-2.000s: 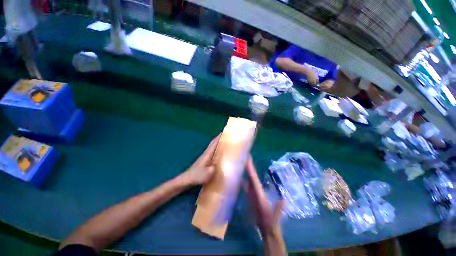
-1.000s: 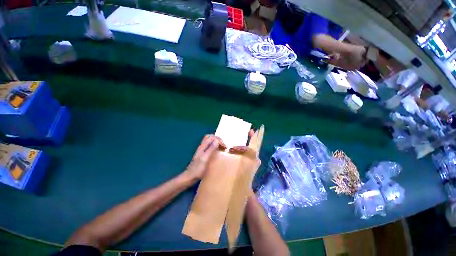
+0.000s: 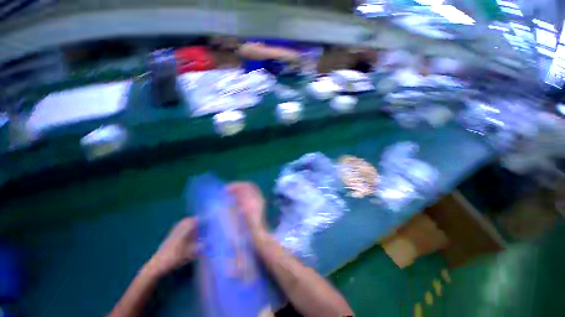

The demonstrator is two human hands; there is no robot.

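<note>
The picture is blurred. A long blue cardboard box piece (image 3: 220, 247) is upright between my hands, its blue printed side towards me; its fold state is hard to tell. My left hand (image 3: 186, 238) is on its left edge. My right hand (image 3: 249, 207) is on its upper right side, fingers bent around the edge. A pile of clear bags with grey parts (image 3: 313, 195) lies right of my hands. Beyond it are a heap of thin tan pieces (image 3: 358, 176) and smaller clear bags (image 3: 402, 176).
Small white packs (image 3: 229, 122) stand spaced along the far belt. A white cable bundle on plastic (image 3: 226, 90) lies behind them. An open brown carton (image 3: 461, 229) is below the bench at right. A person's arm (image 3: 269, 52) shows across the belt. A blue shape is at far left.
The view has swung right, so bench items appear further left. The cardboard now shows its blue side instead of the brown one. More of the open carton and green floor shows.
</note>
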